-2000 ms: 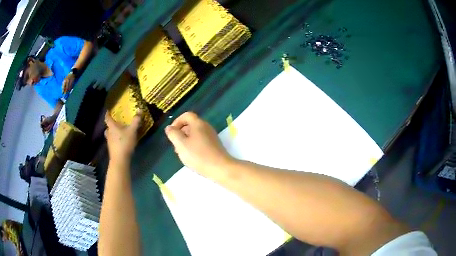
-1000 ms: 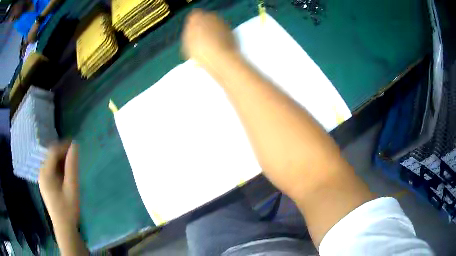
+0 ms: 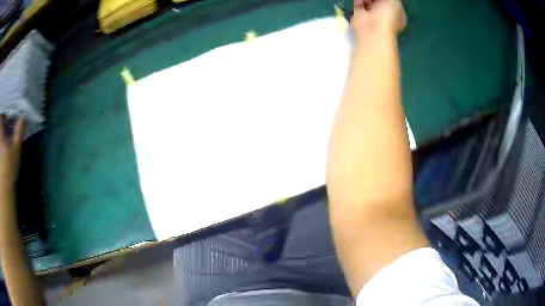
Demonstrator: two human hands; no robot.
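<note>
My left hand (image 3: 10, 143) is at the left edge, partly cut off. Its fingers are spread at the near end of the white-faced PCB panels (image 3: 25, 77); whether it grips one cannot be told. My right hand (image 3: 377, 18) is at the top edge, beyond the far right corner of the white work sheet (image 3: 239, 131). Its fingers are bent, and a small dark spot shows at the fingertips; whether they hold a part cannot be told. My right forearm crosses the sheet's right side. The loose component pile is not visible.
Yellow panel stacks (image 3: 126, 13) are cut off at the top left. Yellow masking tape (image 3: 127, 76) holds the sheet to the green bench mat (image 3: 89, 161). Black-and-white ribbed racks (image 3: 490, 251) stand at the lower right, beyond the bench edge. My lap shows below the bench.
The view has turned down and right. My left hand has moved from the yellow stacks to the white panels. My right hand has moved right, past the sheet's far corner. The other worker has left view.
</note>
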